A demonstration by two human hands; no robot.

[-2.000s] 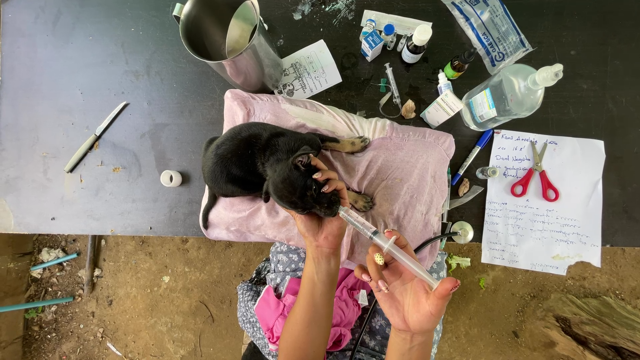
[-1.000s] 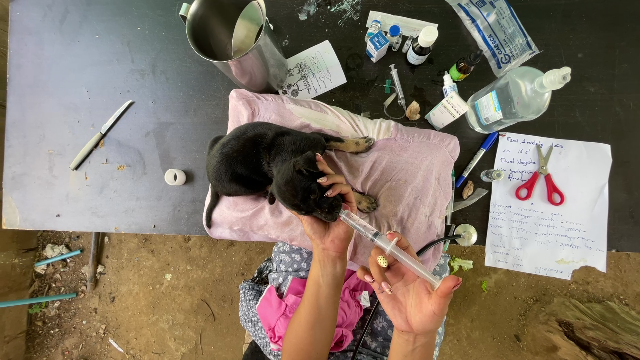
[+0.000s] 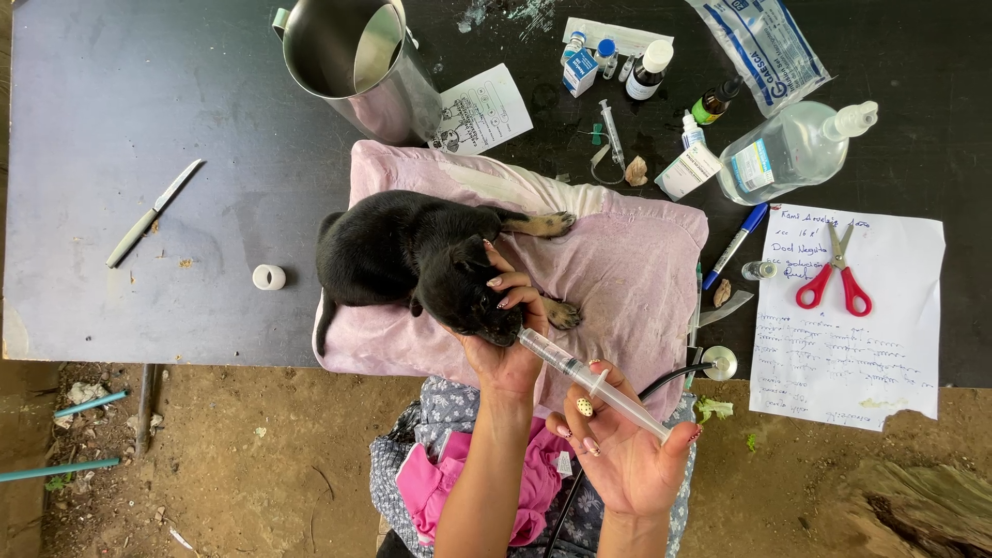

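Observation:
A black puppy with tan paws (image 3: 387,240) lies on a pink cushion (image 3: 620,256). My left hand (image 3: 508,341) holds its head from below, the fingers wrapped around the muzzle and cheek. The tip of a large clear plastic syringe (image 3: 570,366) is at the puppy's mouth; whether it is inside cannot be told. My right hand (image 3: 628,449) grips the syringe barrel between its fingers, with the thumb at the plunger's end. Beneath my forearms, pink cloth (image 3: 535,480) lies on patterned fabric (image 3: 395,457).
A steel jug (image 3: 411,101), small medicine bottles (image 3: 651,70), a large clear bottle (image 3: 787,151) and a small syringe (image 3: 612,132) are beyond the cushion. Red-handled scissors (image 3: 839,271) lie on written paper (image 3: 845,372), near a stethoscope (image 3: 721,363). A knife (image 3: 151,217) and white tape roll (image 3: 269,277) are at left.

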